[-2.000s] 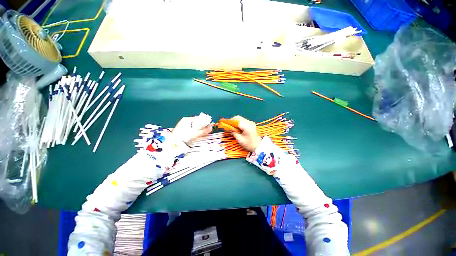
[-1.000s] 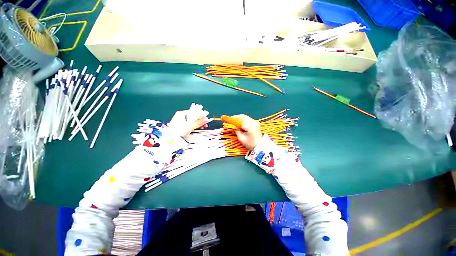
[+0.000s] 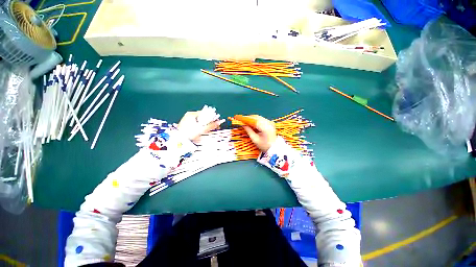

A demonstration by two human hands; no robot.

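Observation:
My left hand [image 3: 199, 124], with white covers on its fingertips, is closed around white sleeves at the middle of the bench. My right hand [image 3: 261, 130], with orange-covered fingers, is just to its right, a small gap between them. Its fingertips are pinched; whether an orange wire is between them is hard to tell against the orange covers. The joined pieces [image 3: 209, 156] lie fanned under and beside both hands, white with blue bands at left and orange at right.
Loose white tubes [image 3: 78, 101] and a fan [image 3: 32, 32] are at left. Orange wires [image 3: 256, 68] and green-tagged wires [image 3: 363, 101] lie behind. A cream tray [image 3: 209, 47] crosses the back. Clear bags [image 3: 433, 94] lie at both ends. Blue totes [image 3: 297, 229] are below.
My hands were joined by a short orange piece a second ago; now a gap shows between them. The view has shifted slightly. The piles look the same.

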